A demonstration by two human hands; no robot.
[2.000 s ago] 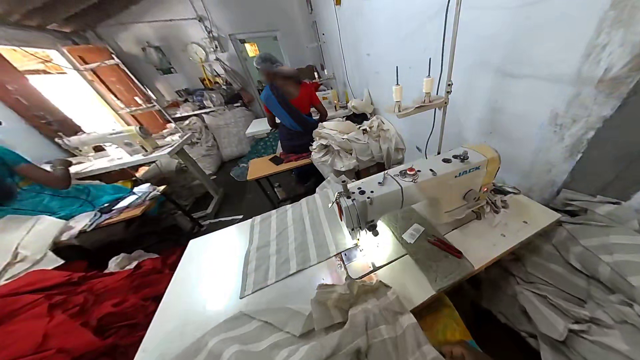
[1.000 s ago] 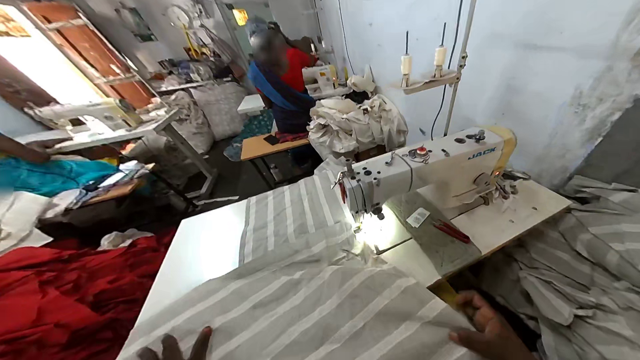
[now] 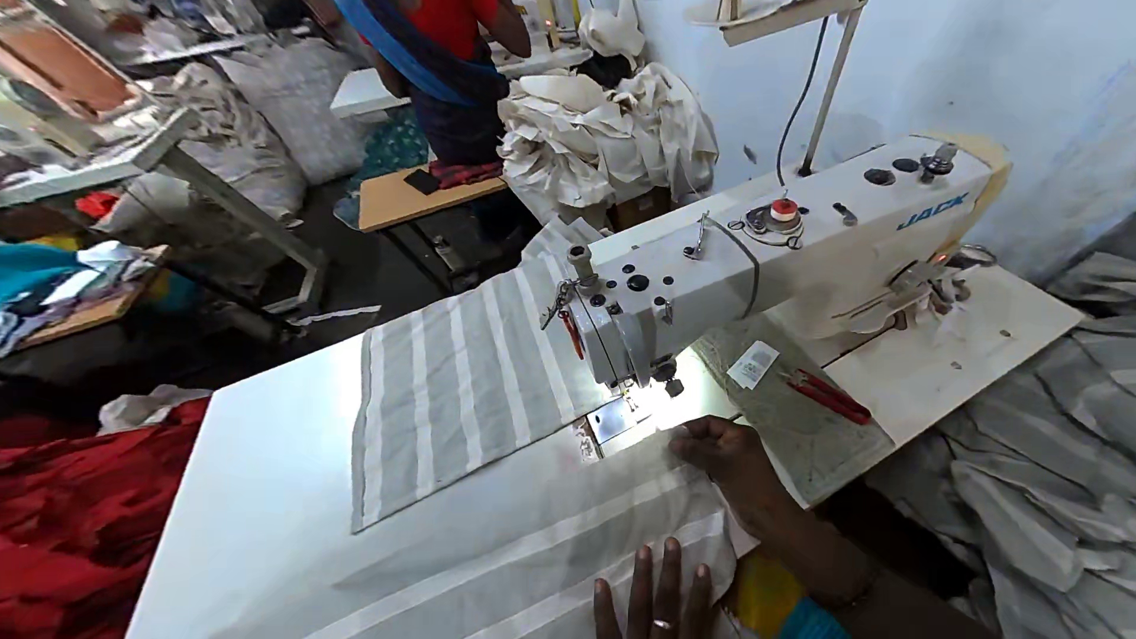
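Observation:
A grey fabric piece with white stripes (image 3: 532,541) lies on the table in front of a JACK sewing machine (image 3: 692,275). My right hand (image 3: 723,453) pinches its edge between thumb and fingers, close to the lit needle plate (image 3: 612,422). My left hand (image 3: 657,599), a ring on one finger, rests on this cloth with fingers spread, near the bottom edge of view. Another striped grey piece (image 3: 453,390) lies flat left of the needle. Red-handled thread snips or tweezers (image 3: 830,397) and a small white label (image 3: 753,365) rest on the cloth-covered part right of the needle.
Striped grey cloth (image 3: 1047,461) is heaped at the right. Red fabric (image 3: 89,515) lies left of the white table (image 3: 248,461). Behind the machine are a pile of off-white cloth (image 3: 603,133), a small wooden table (image 3: 426,200) and a standing person (image 3: 453,80).
My right hand has moved from the cloth's right side up to its edge by the needle plate. The near cloth no longer overlaps the flat piece as before. The view has moved closer.

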